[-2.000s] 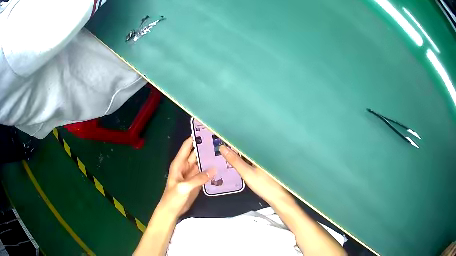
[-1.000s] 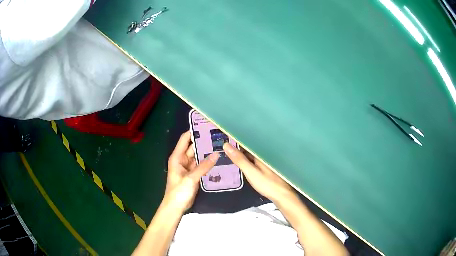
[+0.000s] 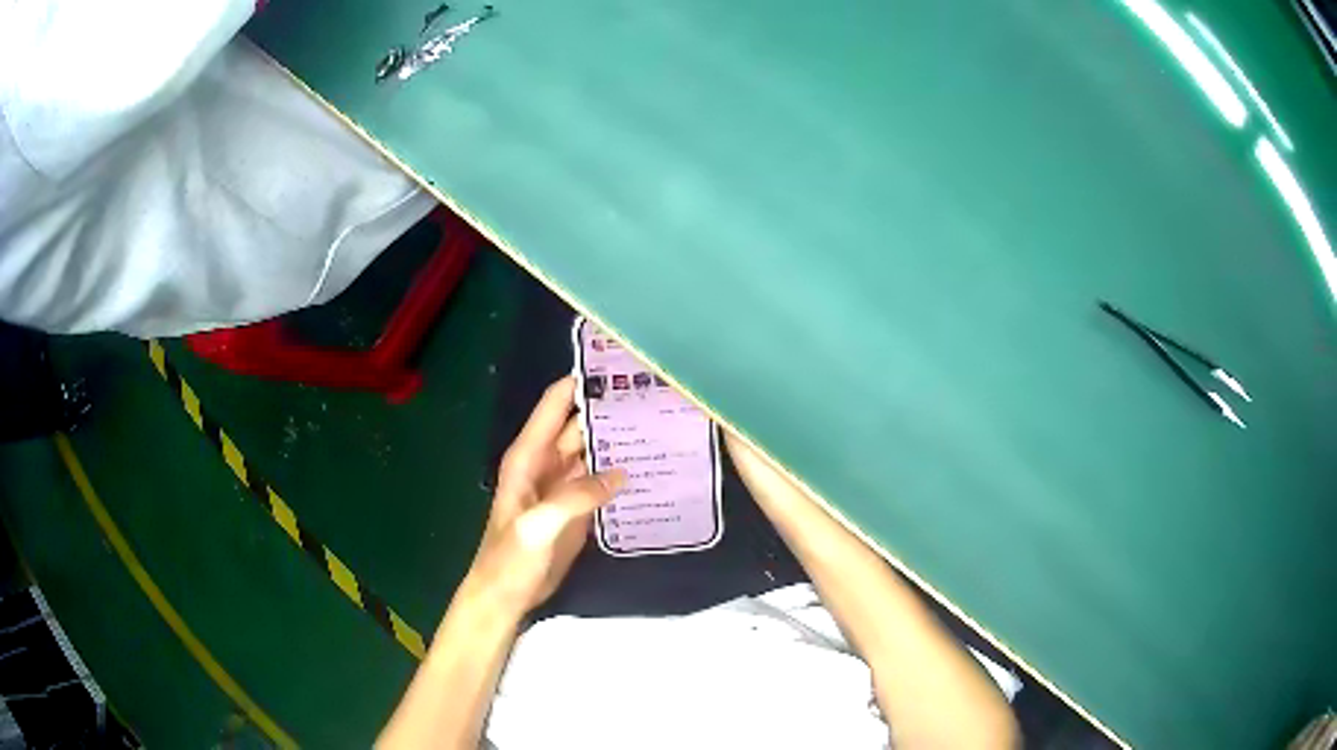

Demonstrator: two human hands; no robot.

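Observation:
A smartphone with a pale edge and a lit pinkish screen is below the bench edge, above my lap. Its screen shows a list under a row of small pictures. My left hand holds its left side, with the thumb over the screen. The bench edge covers the phone's upper right corner. My right hand is hidden under the bench edge; only my right forearm shows clearly, so its grip cannot be told. Black tweezers with pale tips lie on the green bench mat at the right.
A dark and silvery cluster of small things lies on the mat at the upper left. A person in pale clothing sits at the left, beside a red stool. The bench edge runs diagonally over my forearm. Striped yellow-black tape marks the floor.
The phone's screen has changed from pictures to a list. My right hand has moved off the screen and under the bench edge. My left hand still holds the phone.

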